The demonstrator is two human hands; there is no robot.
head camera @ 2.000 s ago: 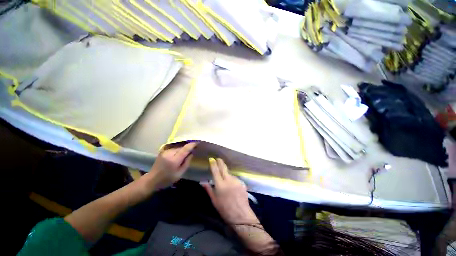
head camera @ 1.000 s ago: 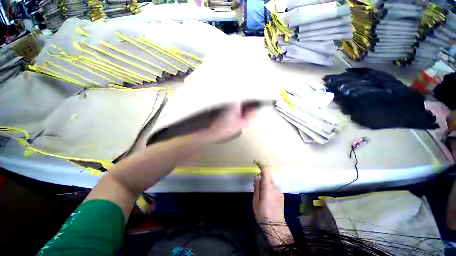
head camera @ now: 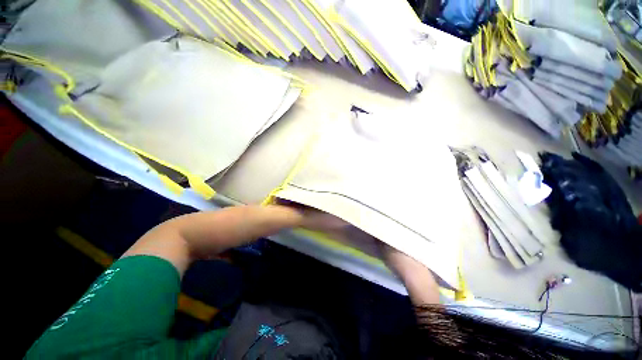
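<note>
A light grey-beige bag body [head camera: 380, 169] with yellow side edges lies in front of me, its near edge lifted into an open mouth. My left arm reaches into the mouth from the left; the back of my left hand [head camera: 320, 219] is partly seen in shadow, with its fingers hidden under the top layer. My right arm enters from the near right side; only the wrist end of my right hand [head camera: 396, 257] shows, and the rest is covered. Whether either hand grips a layer is hidden.
A flat panel [head camera: 190, 105] lies left, with fanned yellow-edged panels [head camera: 310, 31] behind. Grey strips [head camera: 501, 211], white scrap [head camera: 531, 184], a black heap [head camera: 595, 214] and a small corded tool [head camera: 552, 283] lie right. Folded stacks [head camera: 556, 56] stand far right.
The top layer was raised by my left hand and is now laid down towards me. Both hands have gone in under it, my right hand from the table edge. The view has tilted and turned.
</note>
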